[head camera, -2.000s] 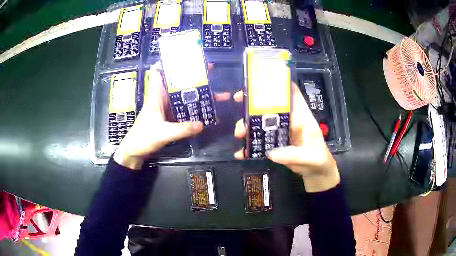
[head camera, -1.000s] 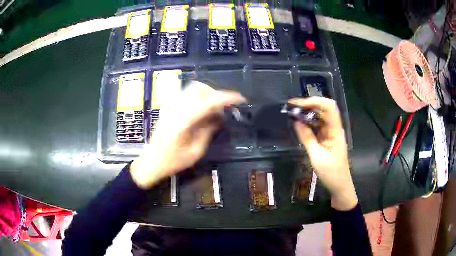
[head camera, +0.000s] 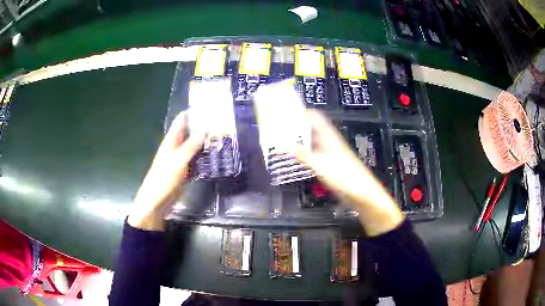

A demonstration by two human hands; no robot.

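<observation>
My left hand [head camera: 171,161] holds a keypad phone [head camera: 214,128], screen up, above the left part of the clear blister tray [head camera: 251,218]. My right hand [head camera: 336,160] holds a second keypad phone [head camera: 285,128], tilted and blurred, just right of it. Both screens glare white. Several yellow-bordered phones [head camera: 310,73] lie face up in the tray's back row. Phones lie back side up [head camera: 410,170] at the tray's right, with red round spots. One by my right wrist is partly hidden. Three phone batteries [head camera: 285,255] lie on the bench before the tray.
A pink desk fan [head camera: 507,132] stands at right, with red pens [head camera: 492,204], cables and a dark handheld item [head camera: 514,224] near it. Another tray of dark phones [head camera: 428,27] is at the upper right. A white scrap [head camera: 305,13] lies on the green conveyor [head camera: 179,21].
The view has shifted, so the tray appears lower and further right. Two face-up phones from the front left pockets are now in my hands. More phones now lie back side up in the front row.
</observation>
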